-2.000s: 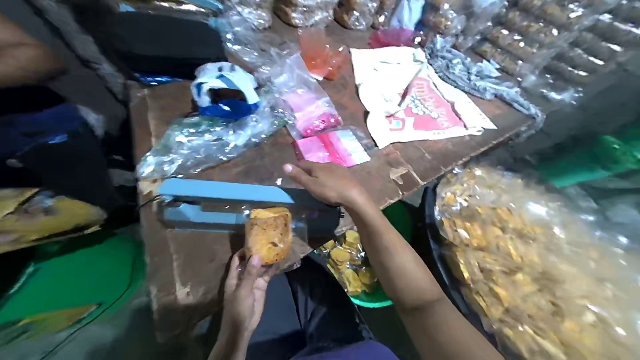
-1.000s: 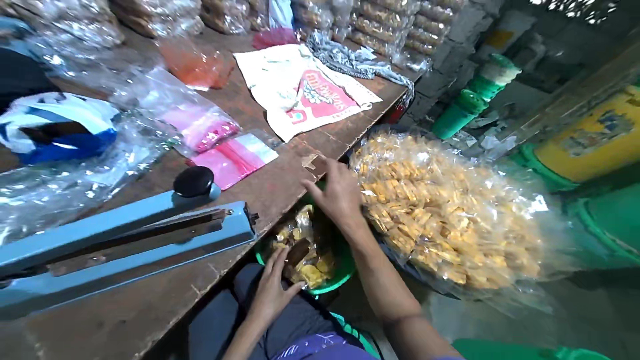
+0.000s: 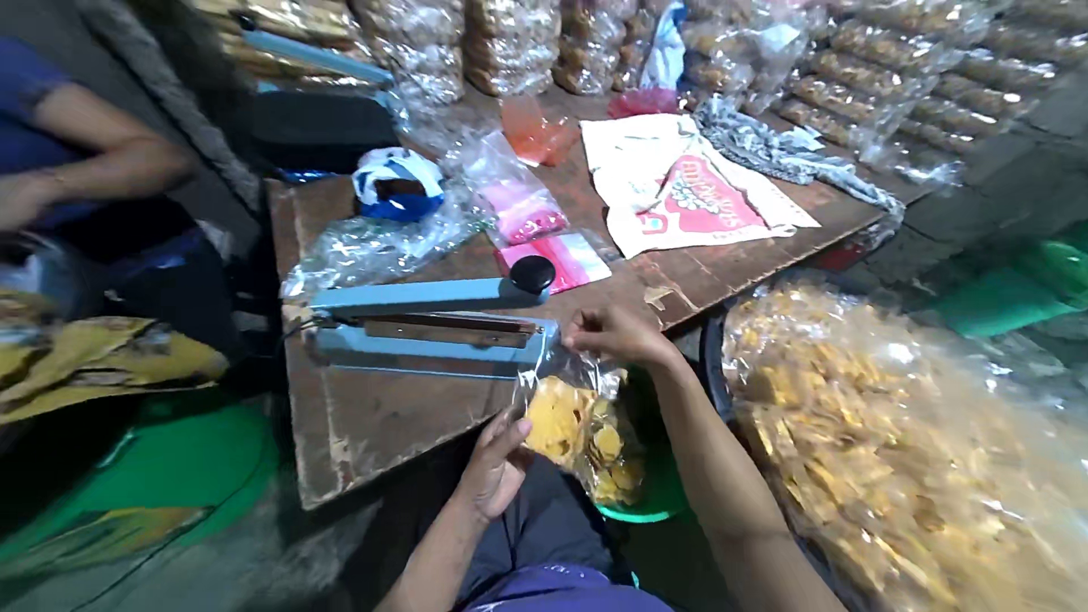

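My left hand (image 3: 497,463) holds a clear plastic bag of yellow chips (image 3: 557,421) by its lower left side, in front of the table edge. The fingers of my right hand (image 3: 612,336) pinch the bag's upper edge, beside the right end of a blue hand-operated impulse sealer (image 3: 425,361). The sealer's arm (image 3: 416,295), with a black knob, is raised above its base. Under the bag is a green tub (image 3: 659,484) with more bagged chips, partly hidden by my hands.
On the wooden table (image 3: 374,416) lie clear plastic, a tape roll (image 3: 397,183), pink packets (image 3: 557,259) and a printed white sack (image 3: 697,183). A large bag of packed chips (image 3: 875,442) stands right. Stacked packs line the back. Another person's arm (image 3: 110,144) is at left.
My hands were lower, over the green tub, a second ago; now they hold a chip bag up beside the sealer. The view has swung back to the left.
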